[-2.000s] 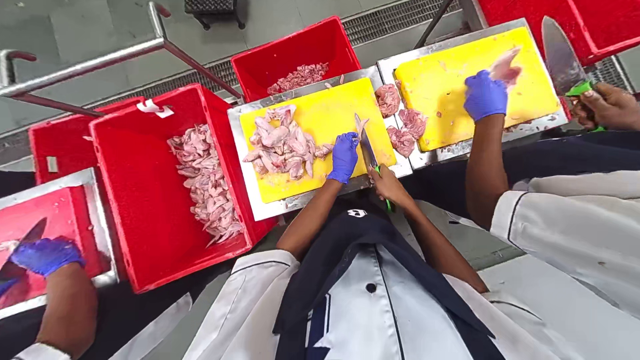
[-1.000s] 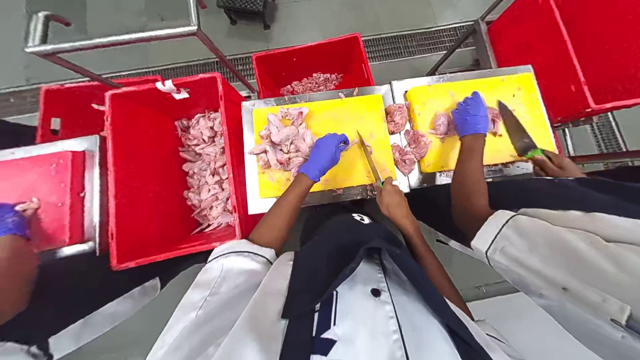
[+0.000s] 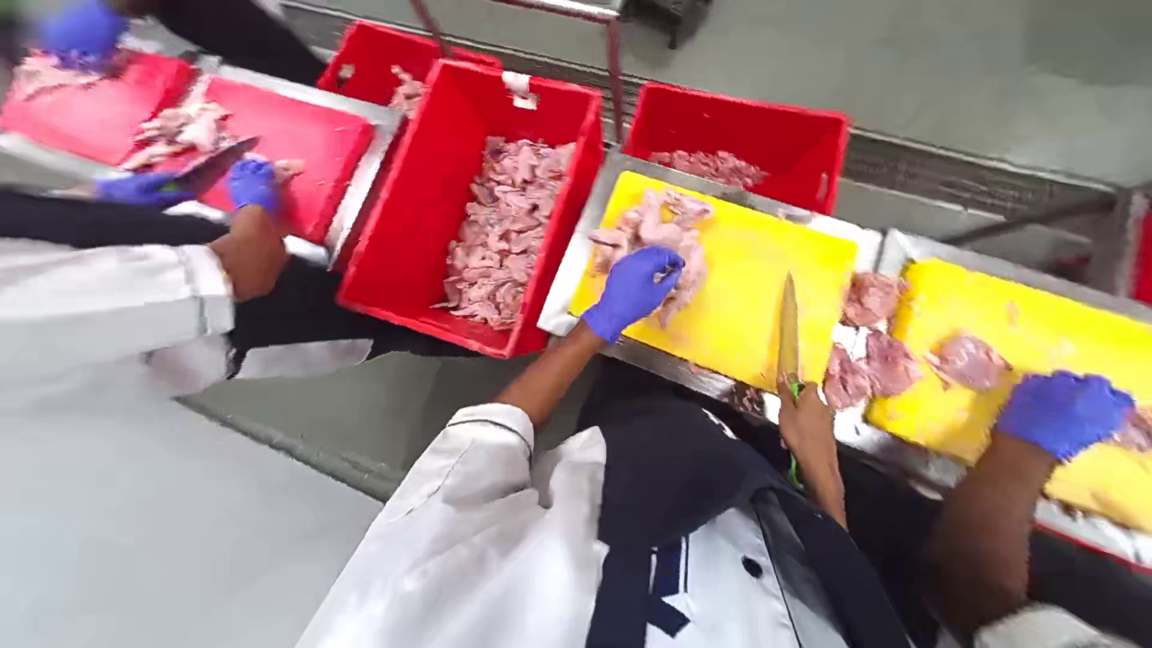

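Note:
My left hand [image 3: 635, 290], in a blue glove, reaches over the yellow cutting board [image 3: 742, 288] and touches the near side of a heap of raw poultry pieces [image 3: 650, 220]. Its fingertips are curled together; whether a piece is between them cannot be told. My bare right hand [image 3: 808, 430] grips the green handle of a knife [image 3: 789, 328] at the board's near right part, the blade pointing away from me over the board. Several flat pieces of raw meat [image 3: 871, 364] lie between this board and the neighbouring one.
A large red crate [image 3: 396, 270] of poultry pieces stands left of my board, a smaller red crate [image 3: 738, 126] behind it. At right, a co-worker's gloved hand [image 3: 1066, 414] rests over another yellow board [image 3: 1035, 315]. At left, co-workers' gloved hands [image 3: 254, 184] and a knife [image 3: 216, 165] are over red boards [image 3: 288, 135].
My left hand has moved left, from near the knife to the poultry heap. My right hand still holds the knife. The view has swung left.

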